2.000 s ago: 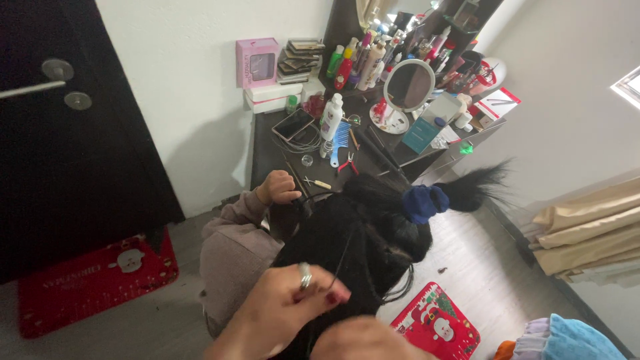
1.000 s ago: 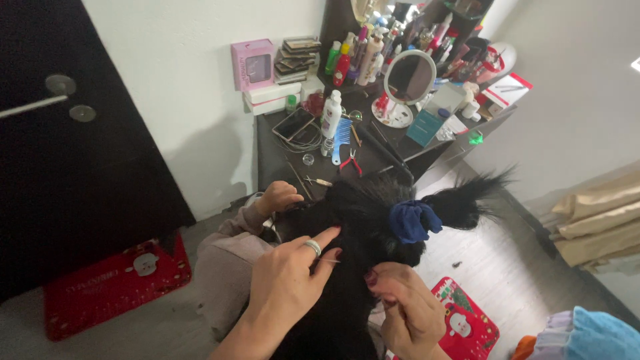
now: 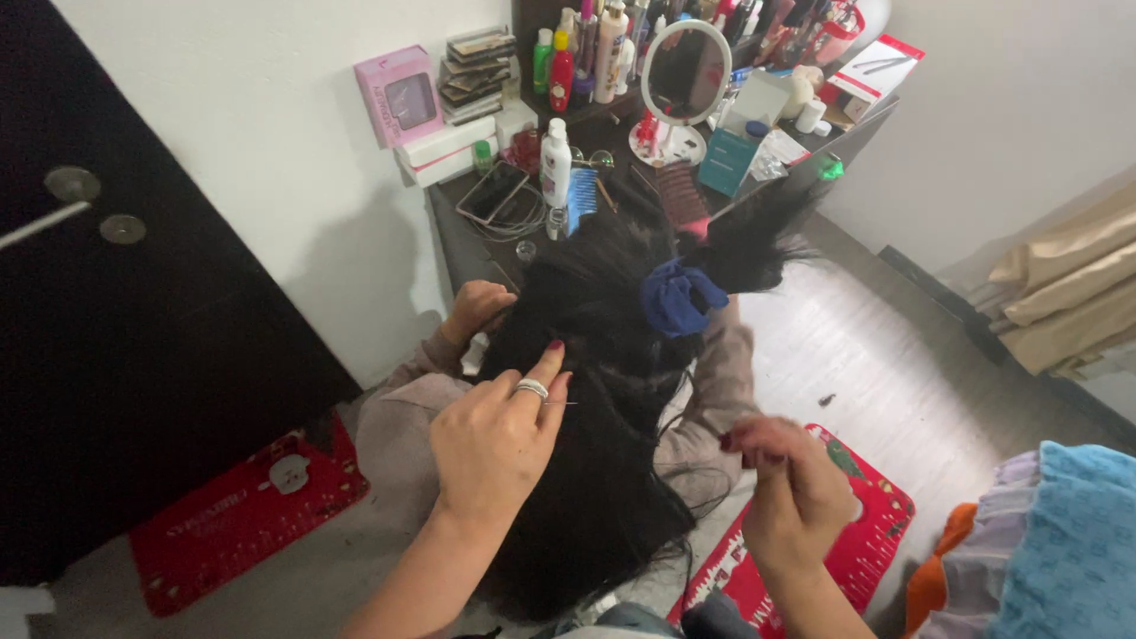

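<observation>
A seated person's long black hair (image 3: 577,497) hangs down before me, its top part gathered in a blue fabric scrunchie (image 3: 679,297). My left hand (image 3: 497,435), wearing a ring, rests on the hair with its index finger pointing up along it. A thin, needle-like piece (image 3: 563,404) sticks out by its thumb, held between the fingers. Right of the hair, my right hand (image 3: 790,488) is raised with its fingertips drawn together. It is blurred, and whether it holds a thread or strand cannot be told.
Beyond the head, a dark dressing table (image 3: 457,253) holds a round mirror (image 3: 686,71), a white bottle (image 3: 556,164), a blue comb (image 3: 581,197), a reddish hairbrush (image 3: 683,200) and a phone (image 3: 493,192). The person's hand (image 3: 479,309) is at the left. Red mats (image 3: 257,519) lie on the floor.
My right hand has moved away from the hair to the right. My left hand stays on the hair. The reddish hairbrush and the person's right sleeve now show, while the red-handled pliers are out of sight.
</observation>
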